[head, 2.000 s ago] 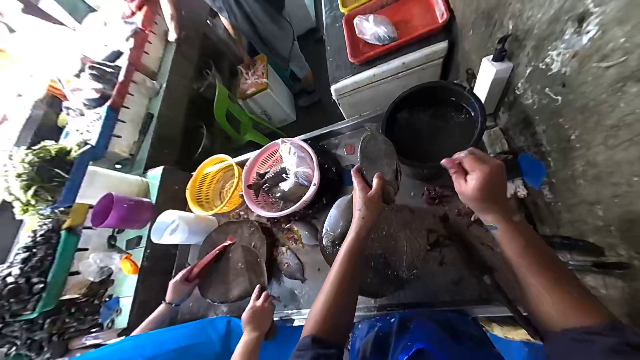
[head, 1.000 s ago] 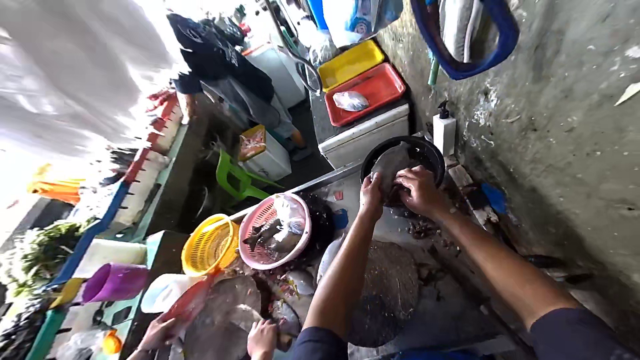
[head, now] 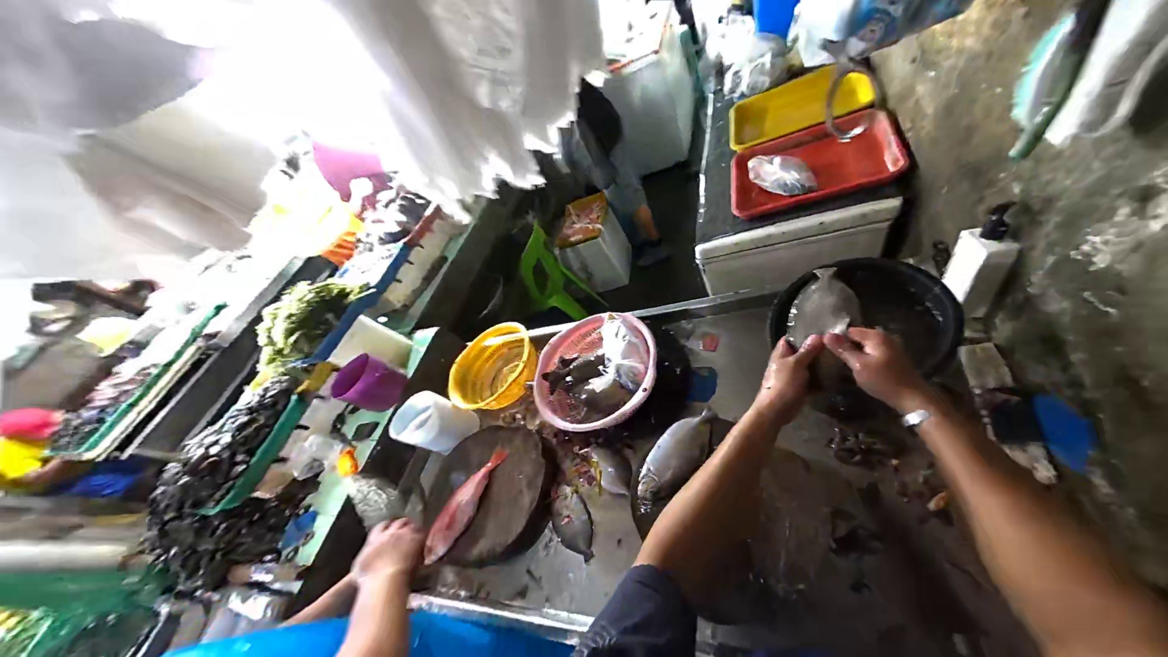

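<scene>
Both my hands hold one flat grey fish (head: 824, 306) over a black basin (head: 940, 310) of dark water. My left hand (head: 787, 370) grips its lower left side, and my right hand (head: 871, 360) its lower right, wearing a silvery band at the wrist. The fish's tail points up, away from me. Left of my left forearm a larger silvery fish (head: 673, 456) rests partly on a round board mostly hidden by my arm. A smaller fish (head: 572, 522) and another (head: 611, 468) lie farther left on the metal table (head: 602, 557).
A co-worker's hands (head: 391, 547) are beside a red fish (head: 465, 506) on a round chopping block (head: 516, 484). Behind stand a pink basket (head: 650, 383) with fish and a plastic bag, a yellow basket (head: 453, 383) and a white container (head: 433, 422). A pump bottle (head: 979, 269) stands right of the basin.
Two seconds ago my right hand was apart from the fish; now both hands hold it over the basin. The red fish now lies on the co-worker's block. The view has swung.
</scene>
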